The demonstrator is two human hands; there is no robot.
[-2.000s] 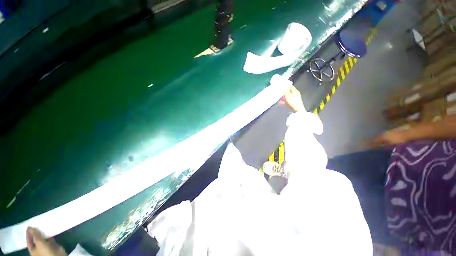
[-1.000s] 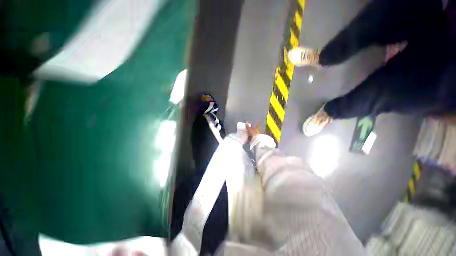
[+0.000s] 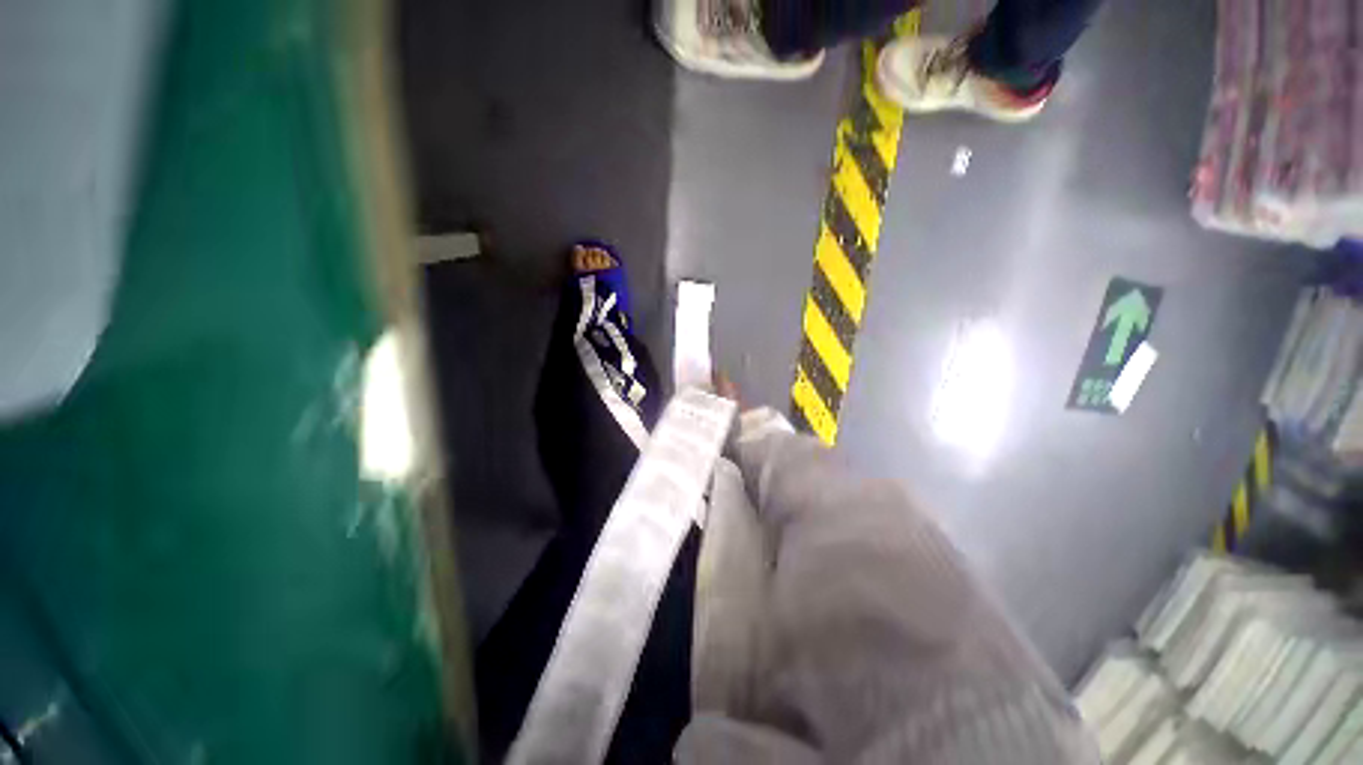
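Observation:
A long white label strip (image 3: 620,575) runs from the bottom edge up to my right hand (image 3: 727,392), over my dark-trousered leg. My right hand is small and mostly hidden behind the strip and my sleeve cuff; it holds the strip at its upper end. A short white end of the strip (image 3: 694,326) sticks out beyond the hand over the grey floor. My left hand is not in the picture.
The green work ledge (image 3: 284,448) fills the left, with a large pale blurred sheet (image 3: 68,194) at its upper left. Another person's shoes (image 3: 957,78) stand near yellow-black floor tape (image 3: 845,254). Stacked white bundles (image 3: 1226,658) and a pink-patterned stack (image 3: 1293,120) are at right.
The view has turned from the ledge down to the floor. The strip, earlier stretched along the ledge between both hands, now lies over my leg. My left hand has left the picture.

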